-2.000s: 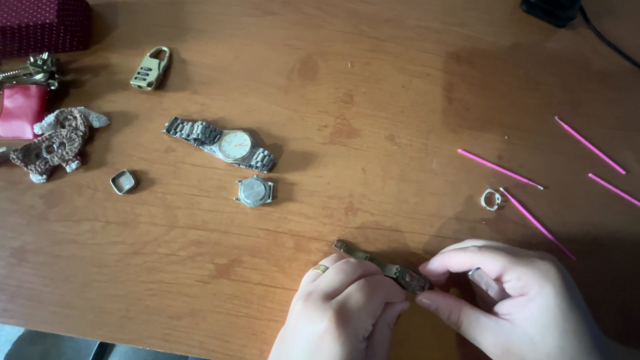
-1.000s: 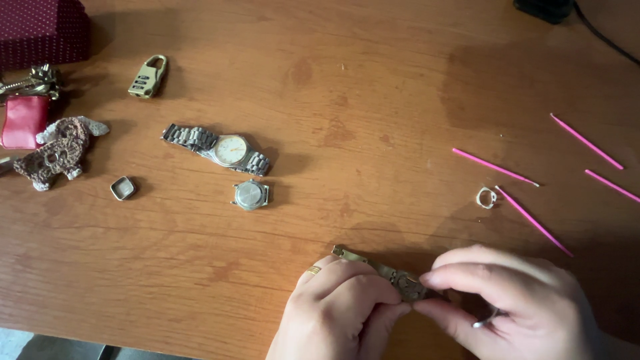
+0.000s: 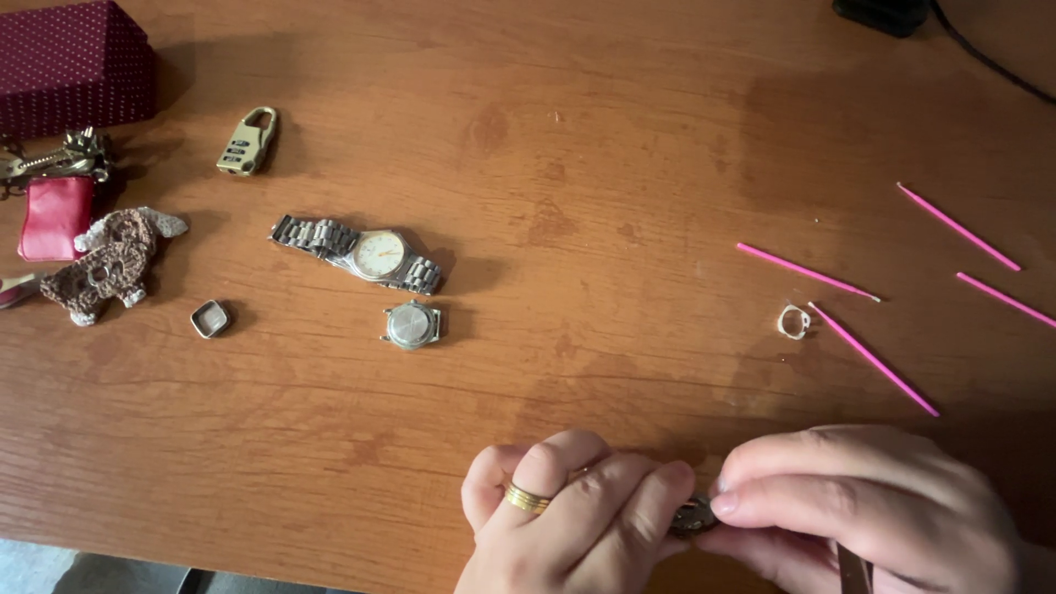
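Observation:
Near the bottom edge, a small dark metal piece [image 3: 691, 516], perhaps part of a watch, is pinched between both hands and mostly covered by fingers. My left hand [image 3: 577, 516], with a gold ring [image 3: 528, 499] on one finger, closes around its left side. My right hand [image 3: 866, 503] grips its right side with the fingertips; a slim brown object [image 3: 854, 569] shows under that palm. Left of centre lie a wristwatch with a metal link bracelet [image 3: 379, 253] and, just below it, a strapless watch case [image 3: 411, 324], its back up.
Pink micro applicator sticks [image 3: 874, 357] and a pale metal ring-shaped part [image 3: 793, 322] lie at right. Leftward are a combination padlock [image 3: 247, 143], a small square metal part [image 3: 210, 318], a crocheted animal [image 3: 107, 262], a red pouch [image 3: 56, 218], keys [image 3: 74, 157] and a dotted maroon box [image 3: 74, 66].
My left hand has turned and its fingers now cover most of the metal piece, whose long left part showed before. My right hand stays at its right end.

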